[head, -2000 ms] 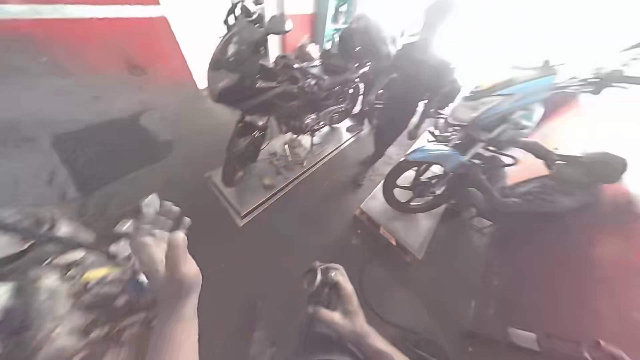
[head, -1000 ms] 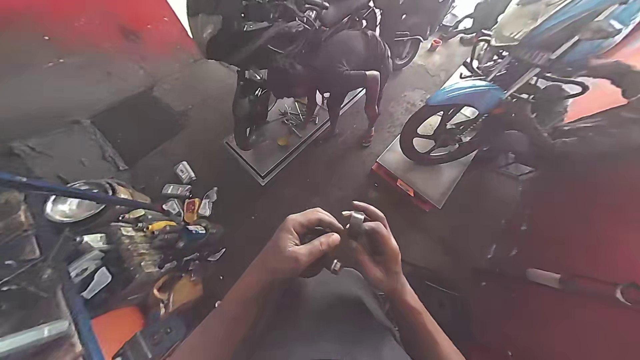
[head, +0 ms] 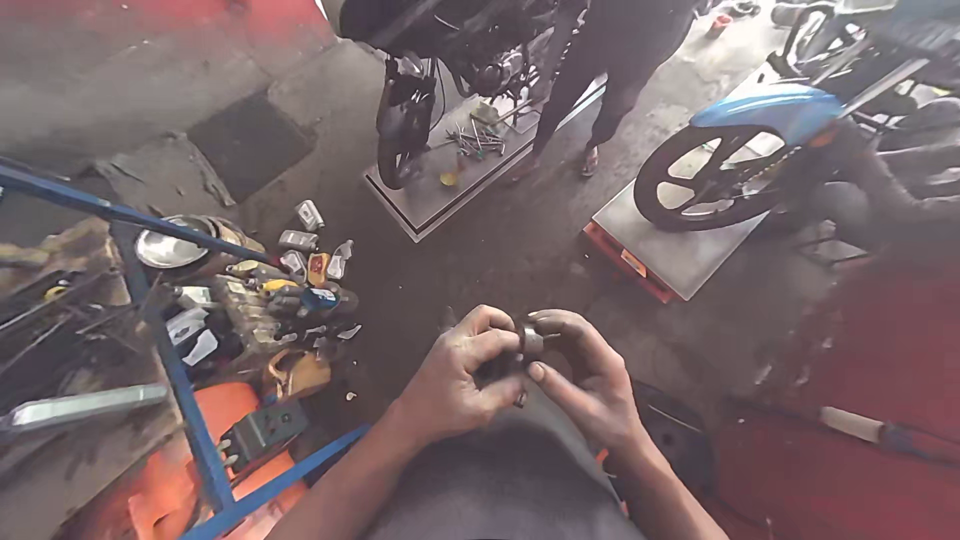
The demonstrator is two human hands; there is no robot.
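My left hand (head: 476,371) is closed around a small dark mechanical part, which its fingers mostly hide. A short metal cylinder (head: 532,340) on that part faces my right hand (head: 589,375). The fingers of my right hand curve around the cylinder, with the index fingertip at its top and the thumb just below it. Both hands are close together in front of my lap. What exactly the part is, I cannot tell.
Left, a blue metal frame (head: 169,360) stands beside piled bottles and parts. Ahead, a dark motorcycle (head: 405,112) is on a metal platform (head: 427,206) with loose tools, a person (head: 622,60) beside it. Right, a blue motorcycle (head: 765,109) rests on another platform (head: 675,259).
Two seconds ago my hands were apart, the left one raised and spread; they are now together at the part. The person who was bending by the dark motorcycle now stands more upright.
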